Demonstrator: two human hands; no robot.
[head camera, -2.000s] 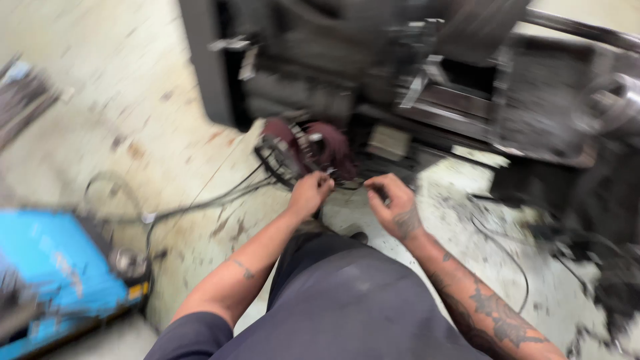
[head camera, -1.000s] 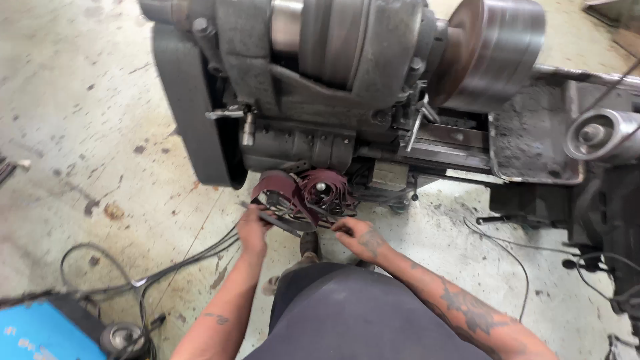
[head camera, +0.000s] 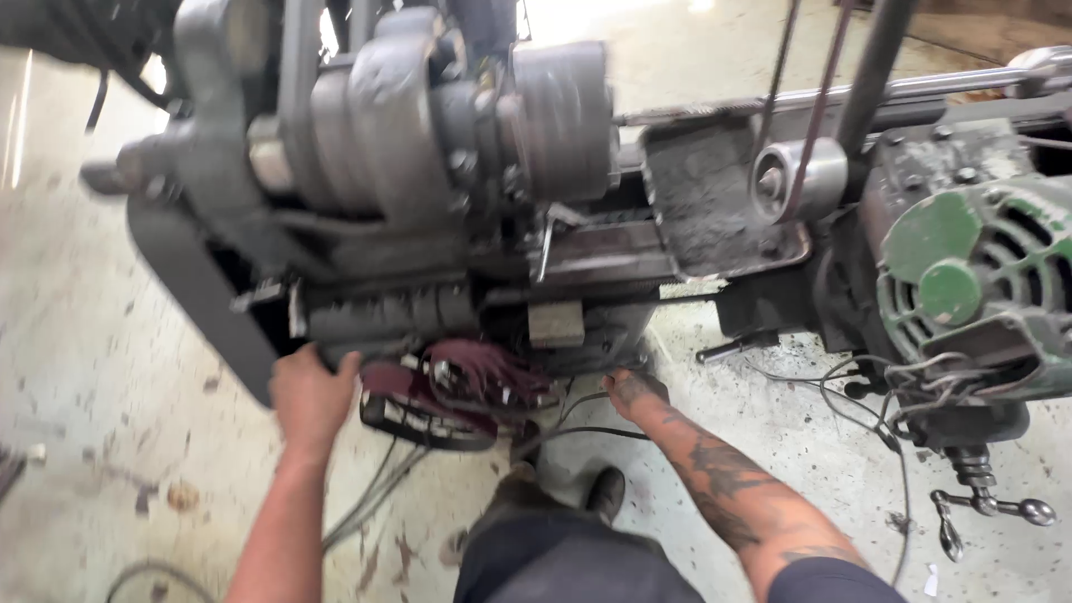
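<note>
My left hand (head camera: 311, 400) is at the lower left of a metal lathe's headstock (head camera: 377, 159), close to the dark belt guard, with thumb and fingers apart and nothing seen in it. Beside it, dark red abrasive belts (head camera: 486, 373) and black cable loops (head camera: 427, 431) hang below the headstock. My right hand (head camera: 634, 394) is by the lower right edge of the machine's front, near a black cable (head camera: 586, 431); its fingers are partly hidden, and whether it holds the cable is unclear.
A green electric motor (head camera: 976, 251) stands at the right, above a ball-ended crank handle (head camera: 984, 504). A belt runs over a metal pulley (head camera: 800, 180). A dirty metal tray (head camera: 720, 201) lies behind. Cables cross the stained floor (head camera: 142, 469).
My hands have moved apart, the left to the left side of the belts and the right to the right. The view has shifted, bringing in the green motor.
</note>
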